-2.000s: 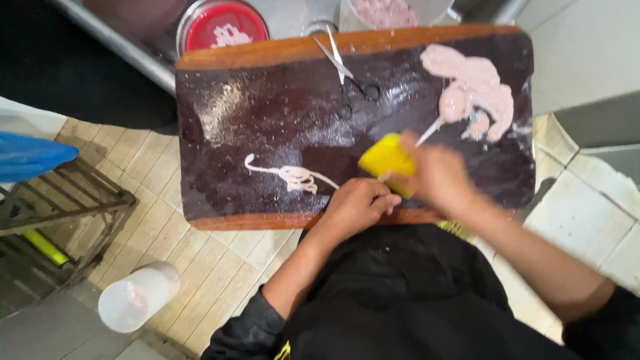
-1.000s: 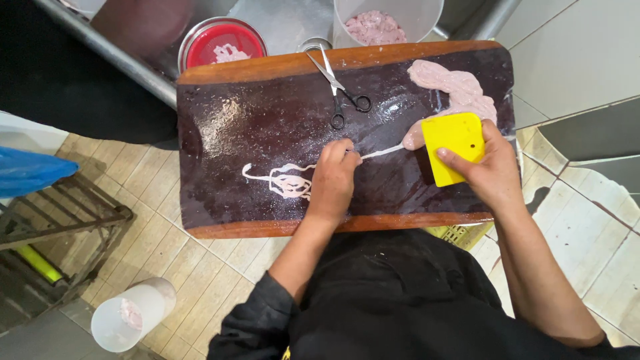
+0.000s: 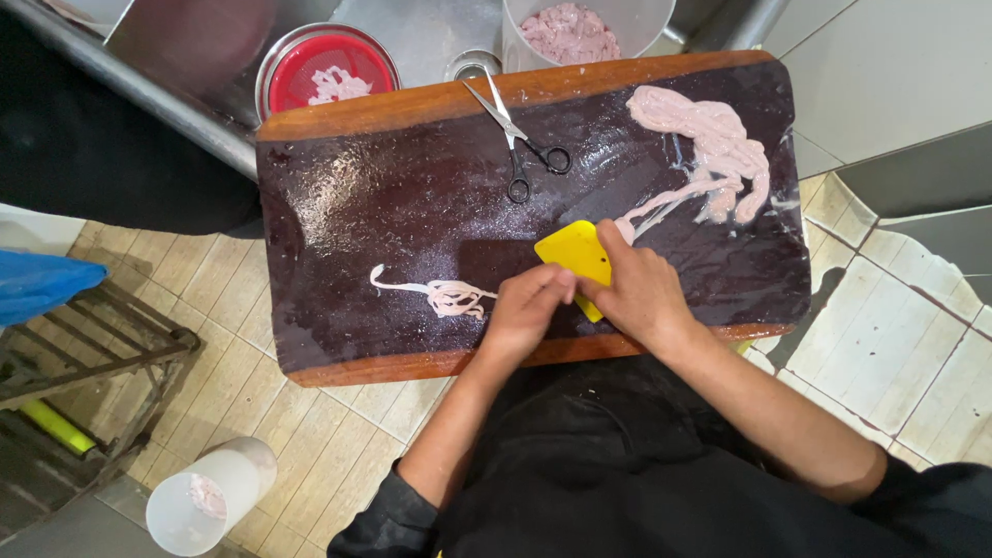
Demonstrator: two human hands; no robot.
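My right hand grips a yellow plastic scraper, held on a dark wooden board with orange-brown edges. Close against the scraper's left side is my left hand, its fingers closed on the strand, most of which they hide. From that hand a thin pale strand runs left and lies in loops. A thicker pink casing, likely animal intestine, is heaped at the board's upper right, and one length of it reaches down to my right hand. Scissors with black handles lie partly spread near the far edge.
Behind the board, a metal sink holds a red strainer with pale pieces and a translucent tub of pink matter. A translucent container stands at lower left, below a metal rack with a blue plastic bag.
The scraper has moved left and down, from near the casing to beside my left hand. My left hand is lower on the board than one second ago.
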